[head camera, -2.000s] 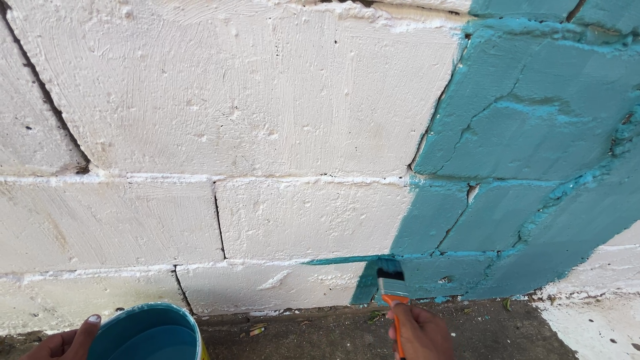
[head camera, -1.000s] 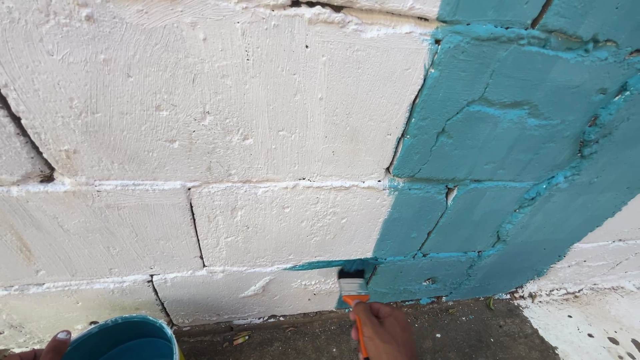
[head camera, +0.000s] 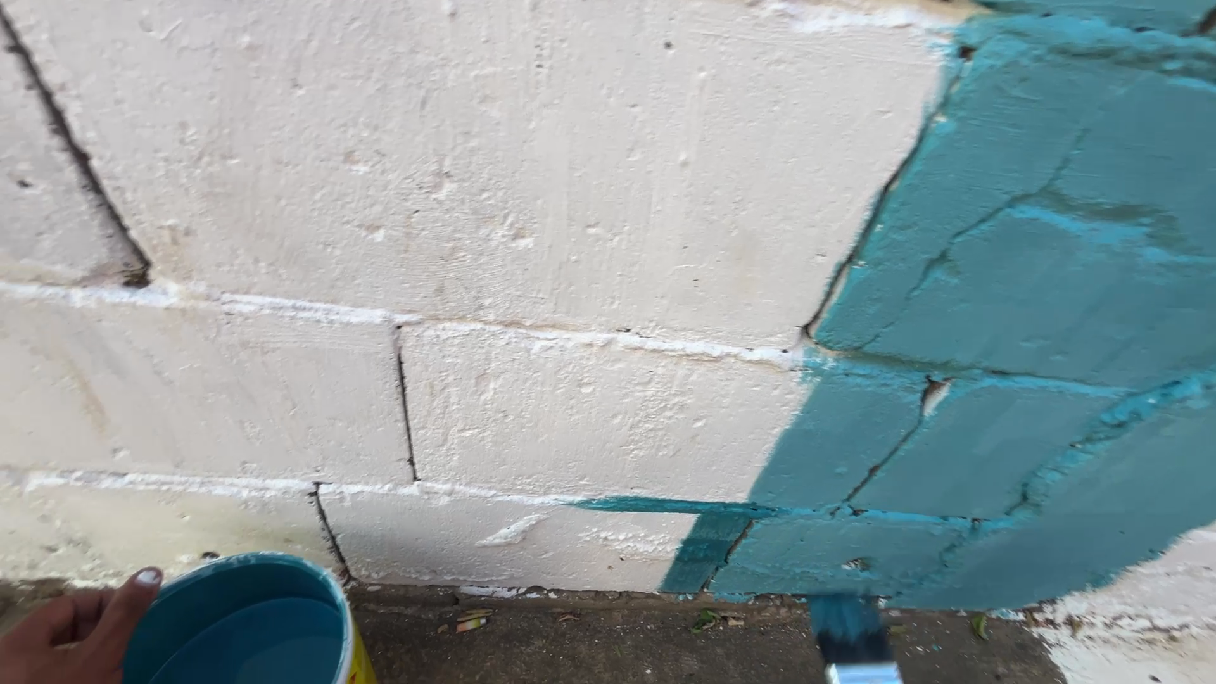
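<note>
My left hand (head camera: 81, 627) grips the rim of a paint bucket (head camera: 237, 608) with teal paint inside, at the bottom left. The paintbrush (head camera: 850, 632), its bristles coated in teal, shows at the bottom edge near the foot of the wall; its handle and my right hand are out of view. White-painted block wall (head camera: 570, 209) fills the left and middle. Teal paint (head camera: 1073, 275) covers the right part of the wall, with a thin teal streak (head camera: 665, 505) running left along the lowest mortar joint.
Dark concrete ground (head camera: 570, 641) runs along the wall's base, with small leaves (head camera: 705, 620) and debris on it. A white, paint-marked surface (head camera: 1140, 608) lies at the lower right. Cracks and rough mortar joints cross the wall.
The brush has left the lower joint and moved down and right to the wall's foot. My right hand has dropped out of view. The teal patch below the streak now shows uncovered.
</note>
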